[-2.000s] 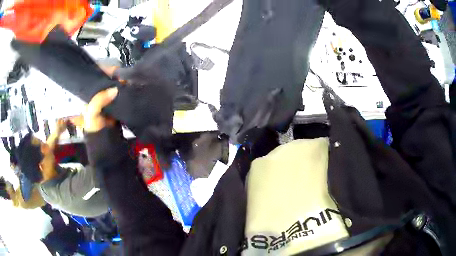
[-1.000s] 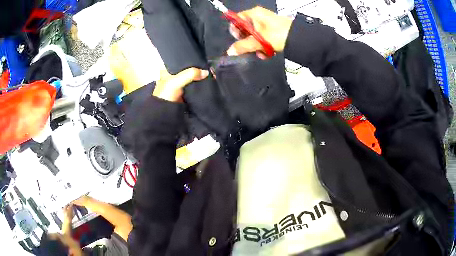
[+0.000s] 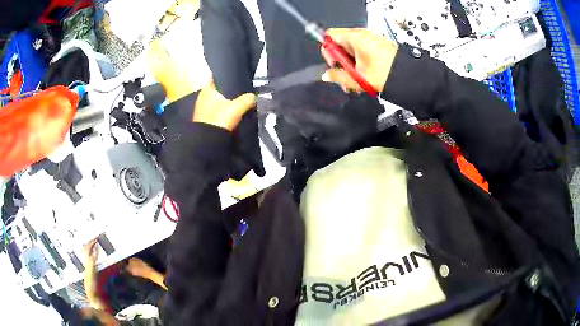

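Note:
A dark garment panel (image 3: 311, 38) hangs over the table in front of me, its lower part bunched against my lap. My left hand (image 3: 222, 109) grips another dark cloth part (image 3: 230, 51) at the left. My right hand (image 3: 362, 60) holds a red-handled tool (image 3: 346, 63) with a thin metal shaft pointing up and left. A narrow dark strip (image 3: 294, 79) runs between the two hands. Whether the right fingers also pinch the strip, I cannot tell.
At left are a sewing machine part with a grey round-patterned disc (image 3: 132, 183), red scissor handles (image 3: 170, 209) and an orange-red object (image 3: 38, 130). A neighbour's hands (image 3: 92, 258) show at lower left. A blue crate (image 3: 502, 89) and a white machine panel (image 3: 502, 48) stand at right.
The cloth has parted, with white table showing between its two parts, and the strip now spans my hands. My right hand and tool have moved slightly right and down.

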